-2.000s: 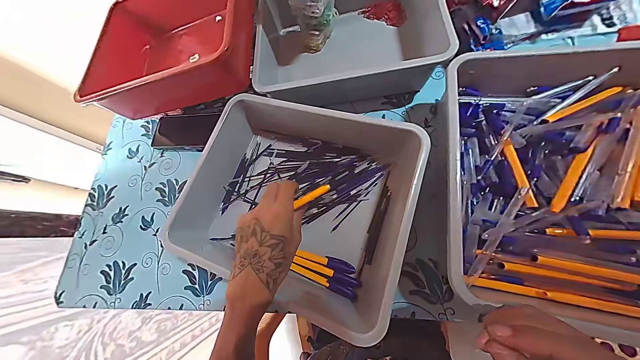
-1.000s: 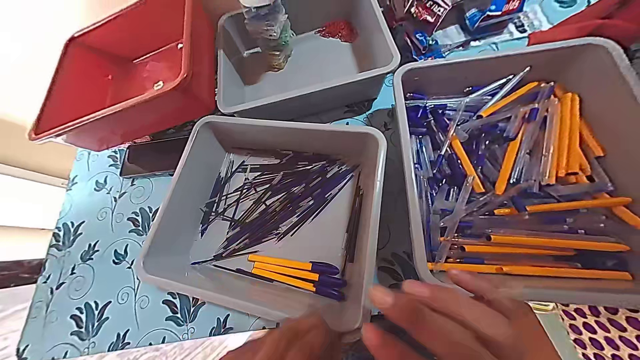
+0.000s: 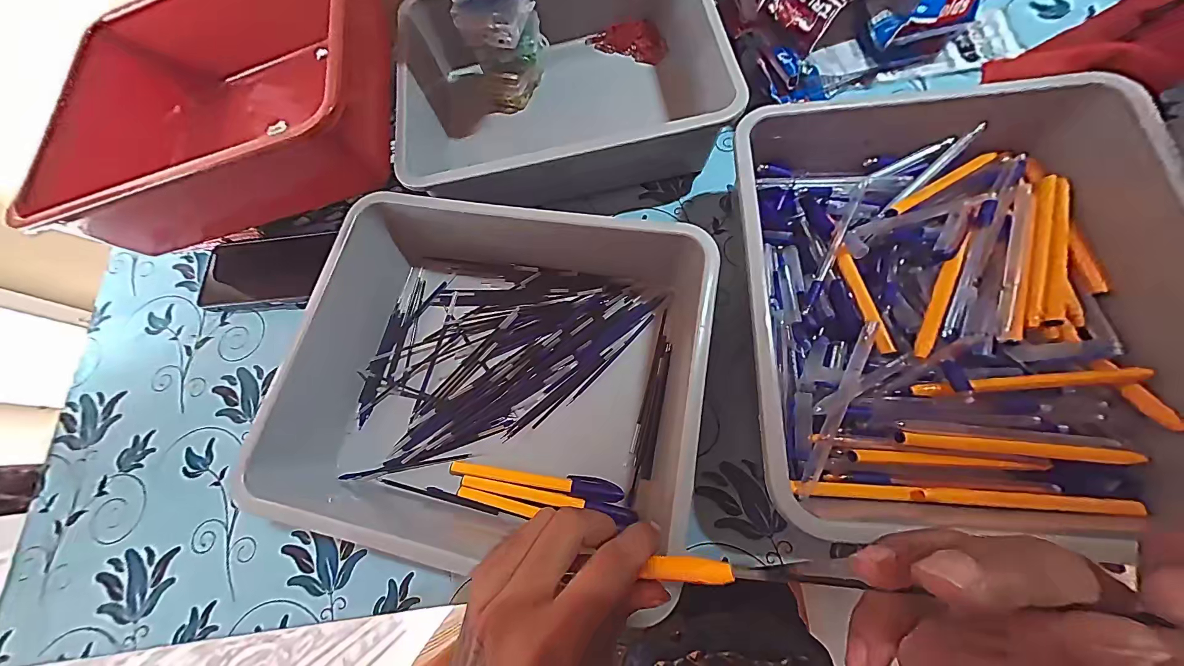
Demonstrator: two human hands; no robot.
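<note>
My left hand (image 3: 564, 583), at the front edge of the middle grey bin (image 3: 703, 370), grips an orange pen barrel (image 3: 689, 569). A dark pen refill (image 3: 823, 577) runs from the barrel's tip to the fingers of my right hand (image 3: 999, 592), which pinch it. Orange pens with blue caps (image 3: 518, 476) lie in the front of the middle bin, partly behind my left hand. Behind them is a loose heap of dark refills (image 3: 518, 342). The large grey bin (image 3: 768, 407) on the right holds orange barrels, clear barrels and blue caps.
A red bin (image 3: 213, 176) stands at the back left. Beside it another grey bin (image 3: 573, 157) holds a clear plastic bag (image 3: 499, 55) and small red pieces (image 3: 631, 41). Shiny printed packets (image 3: 860, 46) lie at the back right. A floral cloth (image 3: 176, 444) covers the table.
My left hand was over the refills with an orange piece two seconds ago; it is now at the bin's front edge. My right hand has come in to meet it, holding a refill. The view has shifted.
</note>
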